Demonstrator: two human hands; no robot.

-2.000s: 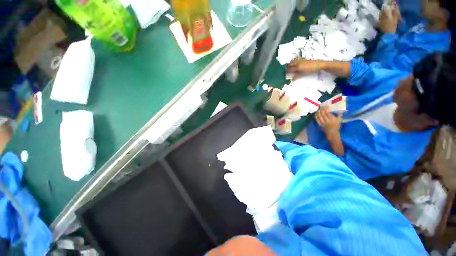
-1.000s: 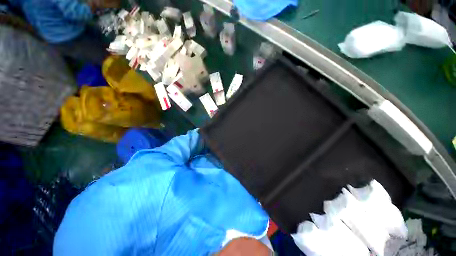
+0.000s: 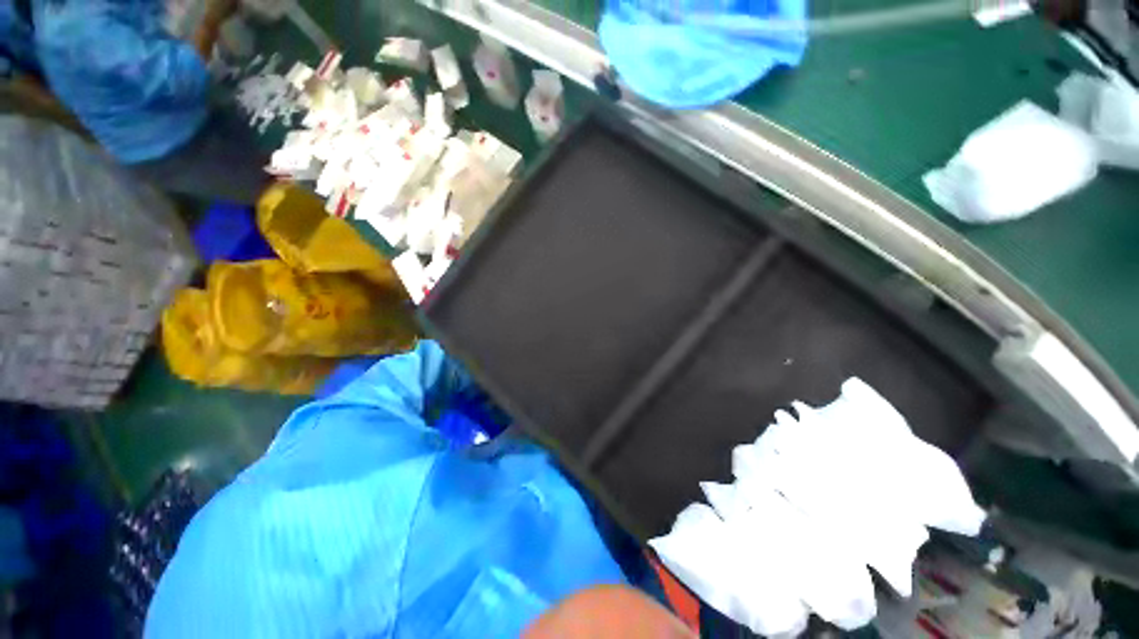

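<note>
A black divided tray [image 3: 550, 268] lies slanted in front of me against the bench rail. Its left compartment shows no items. A row of overlapping floppy white pouches [image 3: 818, 506] lies over the lower right end of the tray and past its edge. My blue smock [image 3: 362, 499] fills the lower left. Neither of my hands shows. A blurred skin-coloured shape is cut off by the bottom edge, and I cannot tell what it is.
Small white cartons with red patches [image 3: 400, 162] are heaped beyond the tray. Yellow sacks [image 3: 306, 306] lie left. A pale rail [image 3: 824, 175] borders the green bench [image 3: 862, 87], which holds white bundles [image 3: 1024, 162]. Another person's blue sleeve [image 3: 125, 87] is at upper left.
The view has swung away from the bottles and the seated people on the right. Since one second ago, the tray and pouches have shifted left in the picture, and the tray covers more loose cartons.
</note>
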